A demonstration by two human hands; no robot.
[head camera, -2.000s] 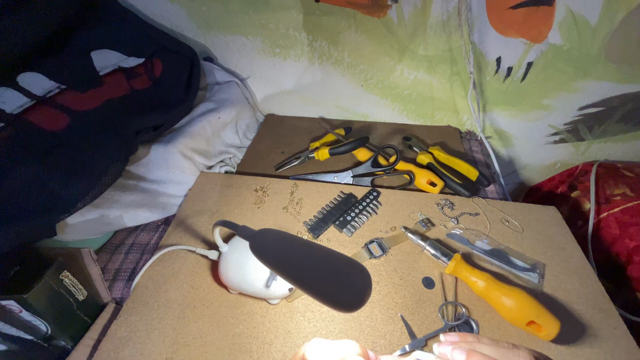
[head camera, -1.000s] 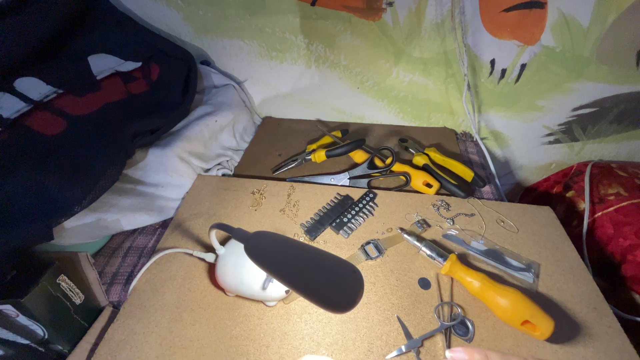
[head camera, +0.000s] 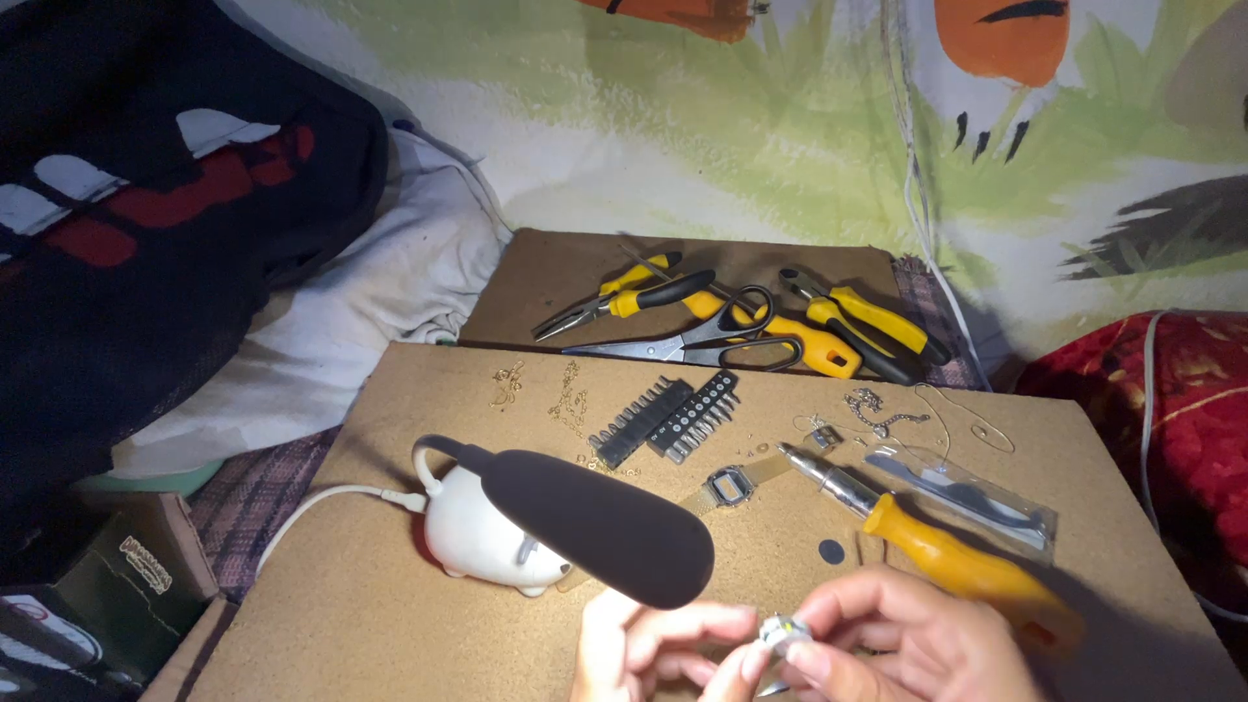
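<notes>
At the bottom of the view, my left hand (head camera: 663, 648) and my right hand (head camera: 902, 634) meet around a small pale part (head camera: 783, 631), perhaps a watch movement; both sets of fingertips pinch it. Just behind them lies a digital watch case (head camera: 729, 486) with its mesh strap. A dark round disc (head camera: 831, 552) rests on the board near my right fingers. The yellow-handled screwdriver (head camera: 965, 561) lies behind and beside my right hand. My hands hide most of the small scissors; only a bit of metal shows below the part.
A white animal-shaped lamp (head camera: 478, 531) with a dark head (head camera: 604, 526) stands at left, its head reaching over the board. Two bit holders (head camera: 643, 421), fine chains (head camera: 570, 400) and a plastic sleeve (head camera: 960, 497) lie behind. Farther back are black scissors (head camera: 682, 343), needle-nose pliers (head camera: 624, 300) and cutters (head camera: 868, 327).
Both hands have come into fuller view, raised over the board's near part with the small pale part between them. One second ago only a few fingers showed, beside the small scissors.
</notes>
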